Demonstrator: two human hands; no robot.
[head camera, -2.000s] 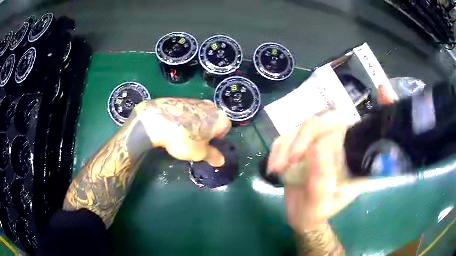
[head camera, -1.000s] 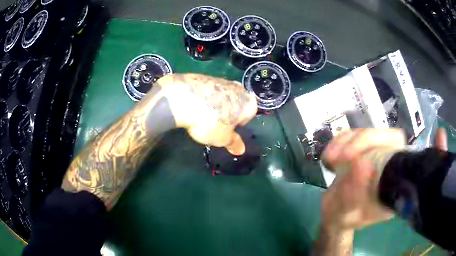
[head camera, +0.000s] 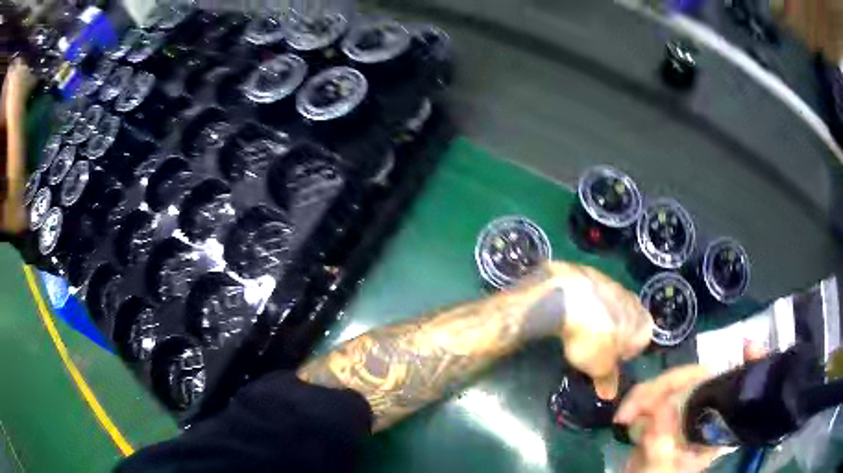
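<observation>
My left hand (head camera: 601, 319) reaches across the bench and holds a black cylindrical unit (head camera: 578, 402) on the green surface, thumb on its top. My right hand (head camera: 661, 420) is closed around the thick black electric screwdriver (head camera: 749, 402), close beside that unit at the lower right. The screwdriver's tip and its contact with the unit cannot be made out. Several standing units with pale-ringed faces are beyond my hands; one stands apart at the left (head camera: 513, 251).
A stacked black blister tray (head camera: 185, 226) fills the left, with ringed units in some pockets. The screw feeder (head camera: 786, 319) is at the right, partly hidden. A conveyor belt (head camera: 555, 102) curves behind, bearing a small black item. A person's arm (head camera: 13, 139) shows at far left.
The view has swung left, showing more of the tray. My right hand has brought the screwdriver from the feeder to beside the unit. My left hand stays on the unit.
</observation>
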